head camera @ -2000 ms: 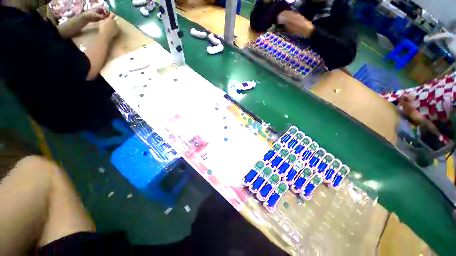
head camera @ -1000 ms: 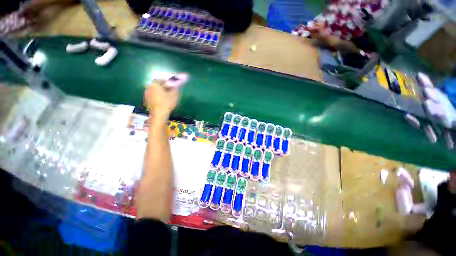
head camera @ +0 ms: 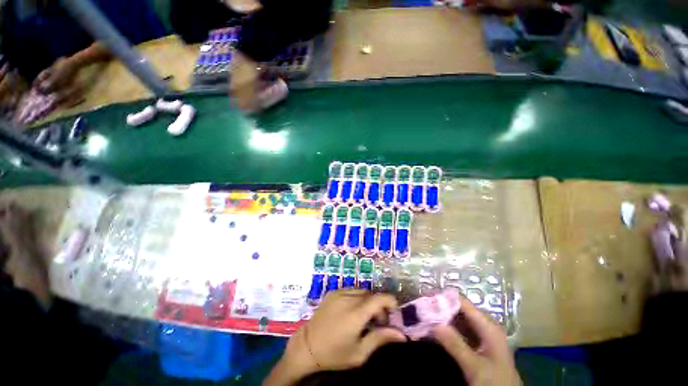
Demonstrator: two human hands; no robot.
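My left hand (head camera: 336, 328) and my right hand (head camera: 483, 343) are at the bottom centre, both gripping a pink plastic device (head camera: 428, 314) with a dark opening near its left end. Its details are blurred. Just beyond it, rows of half-assembled units (head camera: 383, 187) with blue blocks and green ends lie in a clear blister tray (head camera: 483, 226). My left hand is close in front of the nearest row and the held device covers part of the tray.
A green conveyor (head camera: 422, 121) runs across behind the tray, with pink-white devices (head camera: 181, 119) on it. Another person's hand (head camera: 245, 84) reaches over it with a pink piece. Printed sheets (head camera: 256, 249) lie left of the tray. People's arms are at both sides.
An arm with a pink-white piece over the conveyor has drawn back. Both my hands now hold a pink device in front of the tray. Another person's hand has reached over the belt.
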